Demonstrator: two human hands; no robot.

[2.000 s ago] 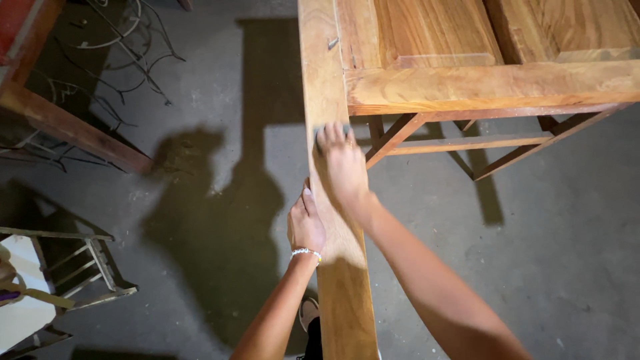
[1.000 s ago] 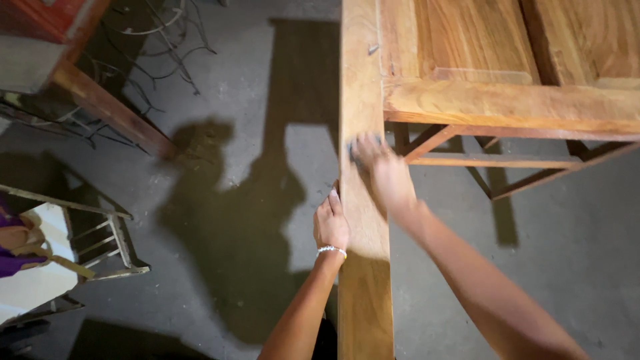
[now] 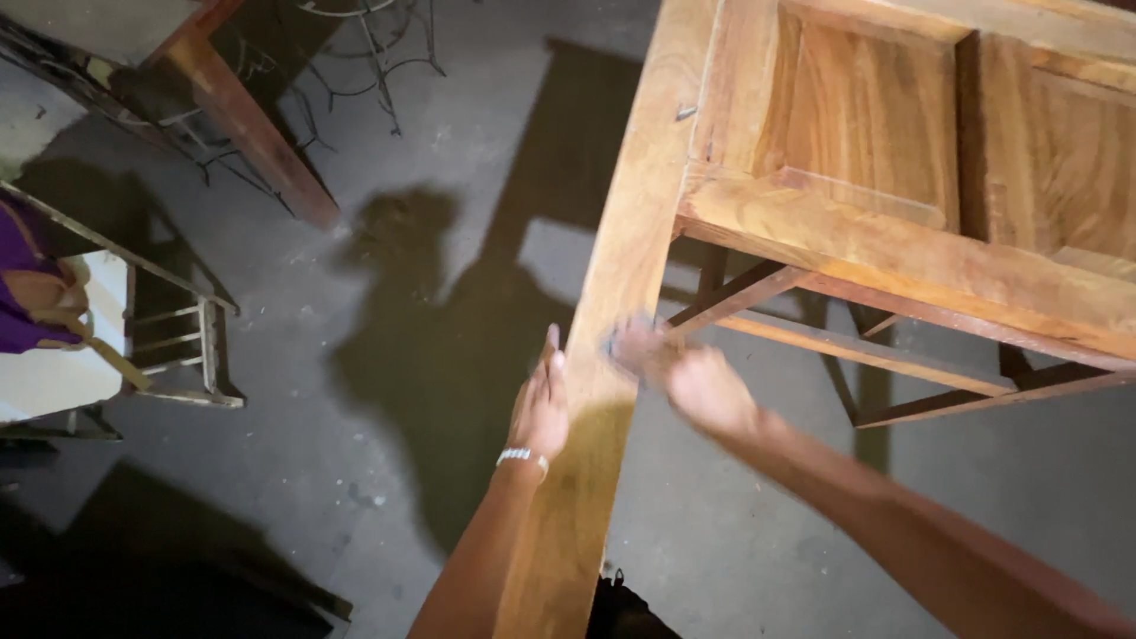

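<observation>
A long wooden rail (image 3: 621, 222) of a panelled wooden frame runs from the top of the view down toward me. My left hand (image 3: 541, 399), with a pale bracelet at the wrist, rests along the rail's left edge; whether it grips the edge is hard to tell. On the rail's face, near its right edge, my right hand (image 3: 679, 364) is blurred. Under its fingertips shows a small dark bluish pad (image 3: 612, 342), partly hidden. The panelled part (image 3: 870, 124) joins the rail at upper right.
Wooden trestle legs (image 3: 861, 351) stand under the panelled part. At upper left is a table with a wooden leg (image 3: 257, 133) beside bent metal rods (image 3: 382, 80). A chair (image 3: 62, 382) with purple cloth (image 3: 27, 284) on it stands at the left. A small metal piece (image 3: 686, 113) lies on the rail.
The view has turned, so the rail now slants. My right hand stays on the rail with the pad, blurred now. My left hand remains at the left edge.
</observation>
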